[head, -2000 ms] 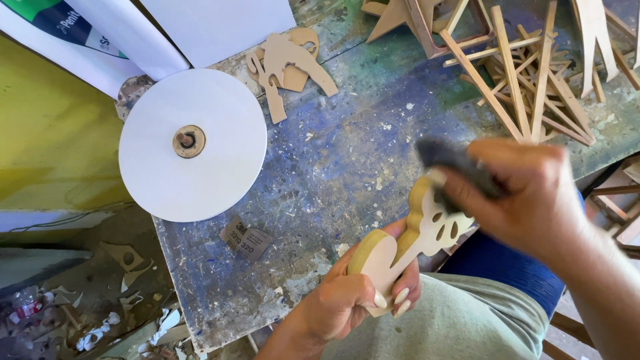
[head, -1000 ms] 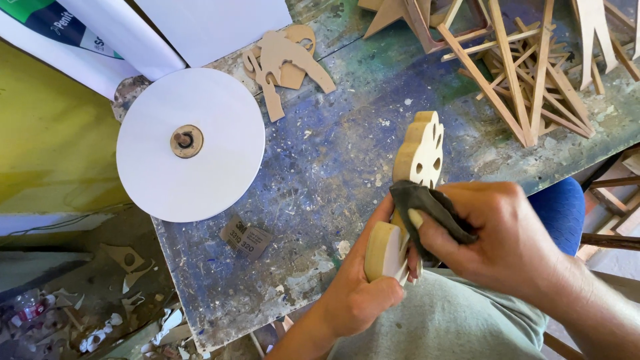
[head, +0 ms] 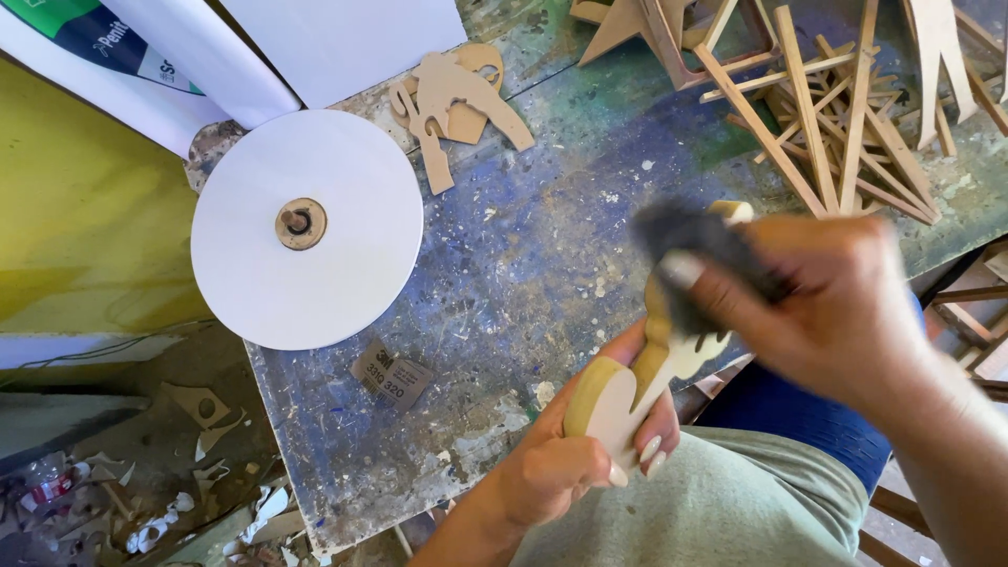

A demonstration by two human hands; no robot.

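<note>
My left hand (head: 579, 457) grips the lower, rounded end of a pale cut-out board figure (head: 610, 402) with thick yellowish edges, above my lap at the bench edge. My right hand (head: 819, 307), blurred, is closed on a dark sheet, apparently sandpaper or cloth (head: 701, 260), which lies against the figure's upper part and hides much of it. Several small cut openings in the figure are partly covered. A piece of 3M sandpaper (head: 391, 376) lies grey side up on the paint-stained workbench (head: 504, 315), left of my hands.
A round white disc (head: 346, 260) with a wooden hub stands at the left. Behind are flat cut-out board shapes (head: 461, 98) and a white panel (head: 354, 39). Thin wooden sticks (head: 811, 118) and frames pile up at the back right. Scraps (head: 161, 520) litter the floor at lower left.
My right hand and the dark sheet have moved up along the figure since one second ago, from its middle towards its far end. My left hand still holds the lower end.
</note>
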